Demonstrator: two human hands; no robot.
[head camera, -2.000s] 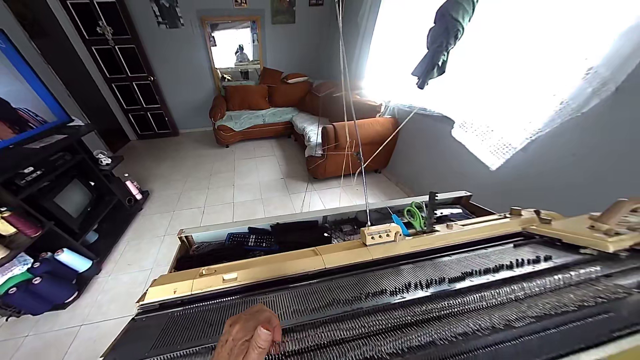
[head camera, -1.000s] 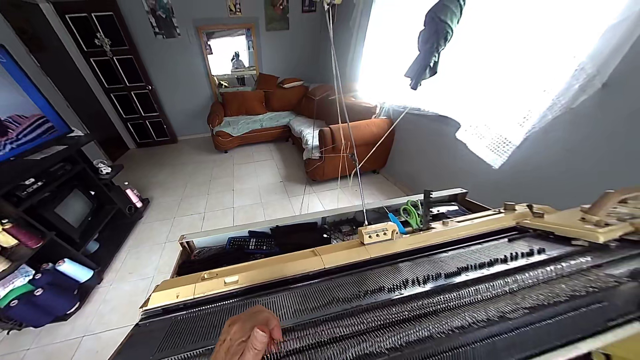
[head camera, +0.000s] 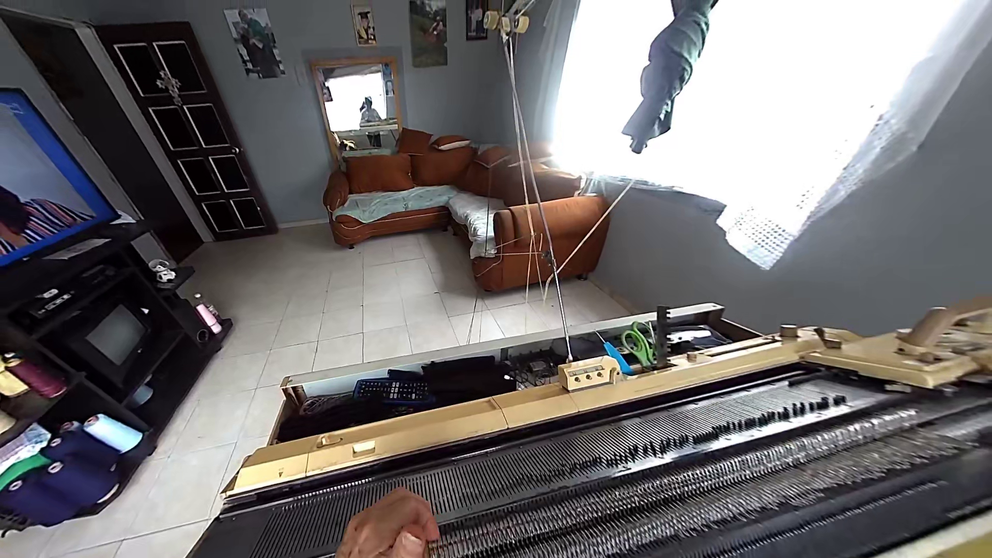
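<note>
At the bottom edge of the view, my left hand (head camera: 389, 525) rests with curled fingers at the near left part of a knitting machine's needle bed (head camera: 558, 465). Its fingertips are hidden, so whether it holds anything does not show. Rows of metal needles run from beside the hand to the right. A band of black needle butts (head camera: 775, 417) stands out on the upper right of the bed. The beige carriage (head camera: 891, 360) sits at the far right end. My right hand is out of view.
Behind the bed, a long tray (head camera: 496, 346) holds dark items, green-handled scissors (head camera: 638, 343) and a blue tool (head camera: 616, 357). A beige row counter (head camera: 589, 375) sits on the rail. Yarn strands hang from a tension mast (head camera: 508, 22). Yarn cones (head camera: 112, 432) stand on the left shelf.
My left hand has stayed at nearly the same place on the needle bed. The picture on the television has changed.
</note>
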